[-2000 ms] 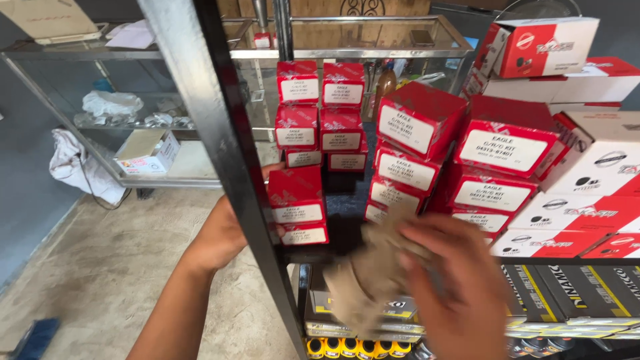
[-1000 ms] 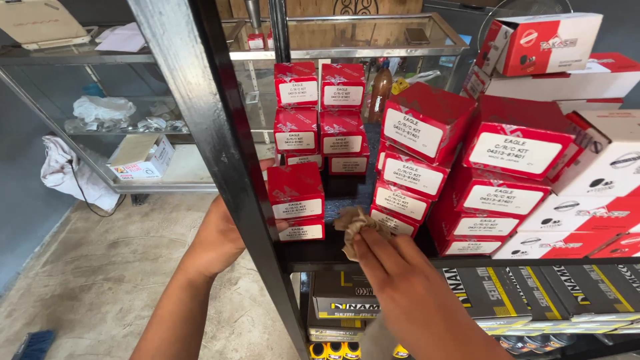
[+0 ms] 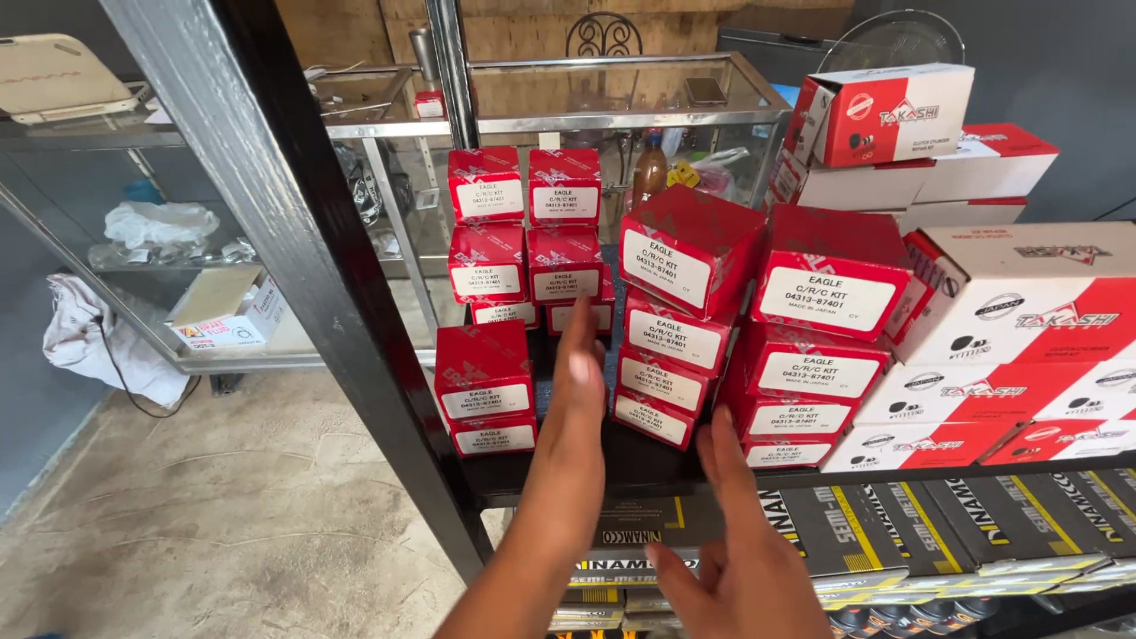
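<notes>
Stacks of small red cardboard boxes with white labels stand on a black metal shelf. My left hand reaches upright into the gap between a low left stack and the tilted middle stack; its palm faces the middle stack. My right hand is at the shelf's front edge, fingers raised by the foot of the gap between the middle stack and the stack to its right. No cloth shows in either hand. Behind my left hand stand two more red stacks. Whether my fingertips touch the boxes is unclear.
A black shelf post rises left of the boxes. White and red clutch cylinder kit boxes are piled on the right. Black and yellow boxes fill the shelf below. A glass display counter stands behind.
My left hand has moved from behind the post to the gap between the stacks. My right hand, which held a crumpled cloth on the shelf, shows no cloth and is farther right.
</notes>
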